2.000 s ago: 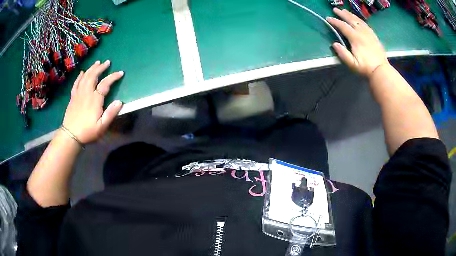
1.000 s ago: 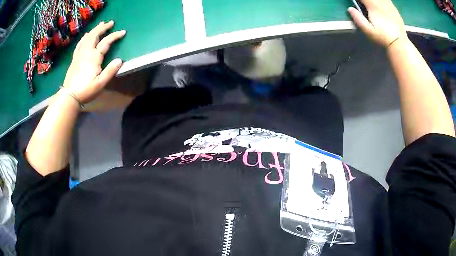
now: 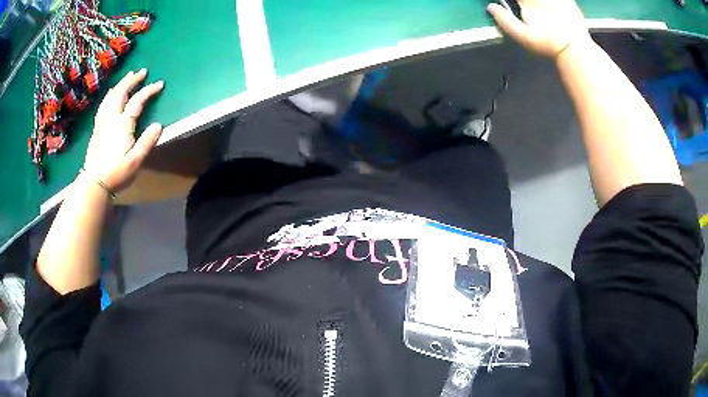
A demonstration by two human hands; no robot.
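Observation:
My left hand (image 3: 118,138) rests on the pale front edge of the green bench (image 3: 341,31) at the left, fingers apart and empty. The finished harness pile (image 3: 85,66), with speckled twisted wires and red-orange connectors, lies on the bench just beyond and left of it, not touched. My right hand (image 3: 542,25) rests at the bench edge at the upper right, cut off by the picture's top. Its thumb shows apart, beside a small dark thing at the top edge. The other fingers are out of the picture, so its hold cannot be told.
A pale strip (image 3: 256,46) runs across the bench to its edge. Under the bench are a thin dark cord and blurred blue and whitish things. A blue stool (image 3: 683,108) stands at the right. A clear badge holder (image 3: 468,302) hangs on my black top.
The view has shifted; over the last second the bench and harness pile sit lower in the picture. My hands keep much the same places at the bench edge.

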